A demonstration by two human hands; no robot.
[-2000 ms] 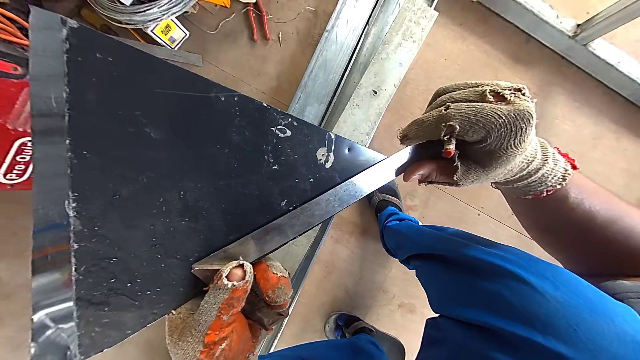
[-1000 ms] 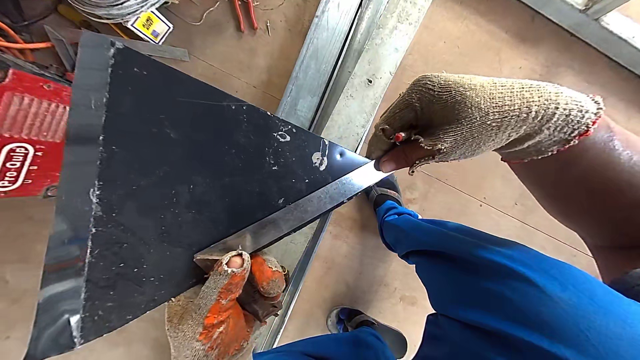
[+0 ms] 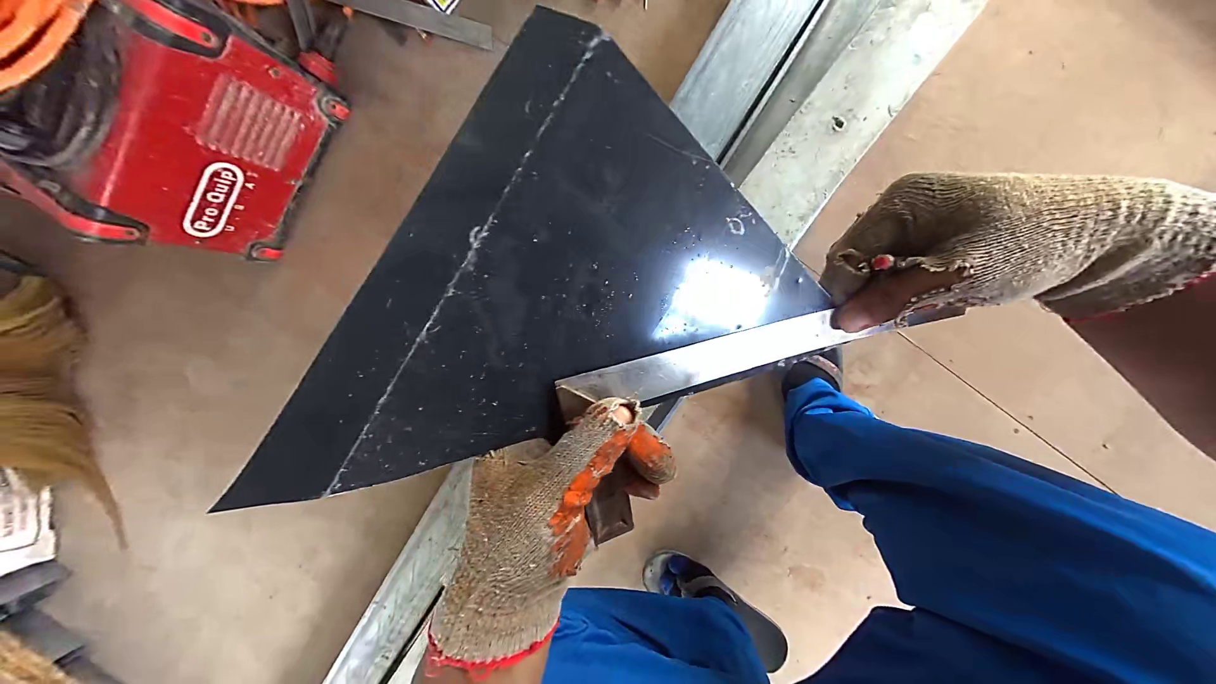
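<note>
A dark triangular metal sheet [image 3: 560,247] with a scratched line across it is held up above galvanized steel channels. Along its lower right edge lies a steel try square, its bright blade [image 3: 731,356] reaching past the sheet's corner. My left hand [image 3: 560,503], in a worn knit glove with orange patches, grips the square's stock [image 3: 611,513] at the sheet's lower edge. In a torn knit glove, my right hand [image 3: 931,252] pinches the blade and the sheet's corner between thumb and fingers. A small red tip shows at that glove; what it belongs to is unclear.
Galvanized steel channels [image 3: 817,123] run diagonally beneath the sheet. A red Pro-Quip machine [image 3: 214,133] with orange and black cables stands upper left. Straw-coloured bristles [image 3: 43,380] are at the left edge, a flat metal strip [image 3: 427,21] at the top. My sandalled feet [image 3: 727,603] are below.
The sheet and the square have turned together, the blade now lying closer to level. Both hands have kept hold of them. The view has shifted left, bringing more of the red machine in.
</note>
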